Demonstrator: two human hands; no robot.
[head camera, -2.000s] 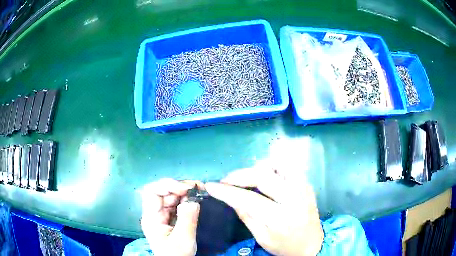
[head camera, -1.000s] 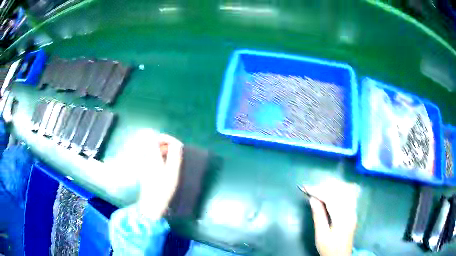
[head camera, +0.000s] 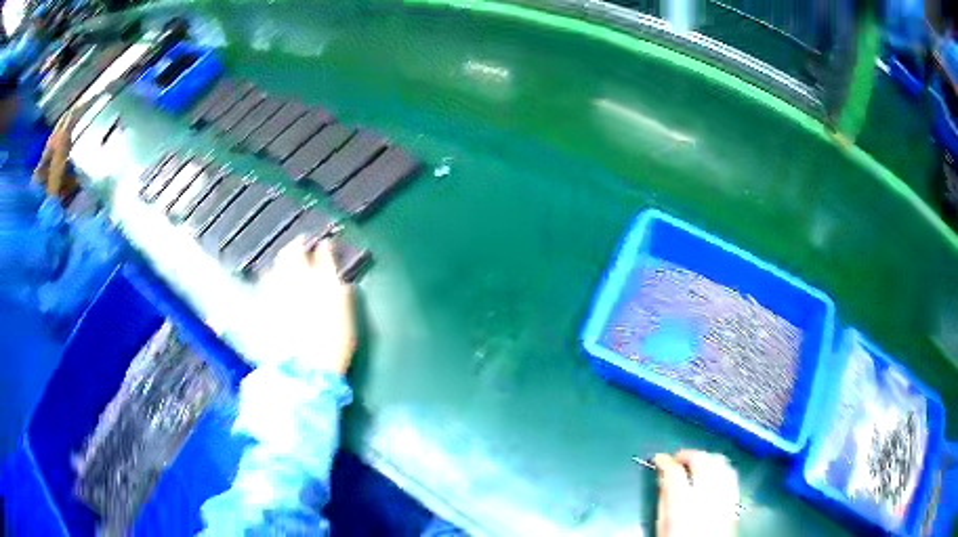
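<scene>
My left hand (head camera: 305, 309) reaches to the right end of the near row of black oblong housings (head camera: 250, 222). Its fingers are on a dark housing (head camera: 353, 260) lying beside the row; the hand hides part of it. My right hand (head camera: 698, 493) is at the bottom edge, partly cut off, closed around a thin dark tool, seemingly tweezers (head camera: 643, 463), whose tip sticks out to the left. A second row of dark housings (head camera: 315, 147) lies behind the near row.
The large blue bin (head camera: 672, 393) of small silver pins stands at right. The middle bin (head camera: 817, 477) with white bag and fittings adjoins it. A deep blue box (head camera: 53, 420) with crinkled plastic is beside the bench at lower left. Another person's hand (head camera: 55, 157) and a small blue bin (head camera: 181, 103) are at upper left.
The view has swung left. My left hand has carried a dark housing from in front of me to the near row. My right hand stays near the bench front with the thin tool.
</scene>
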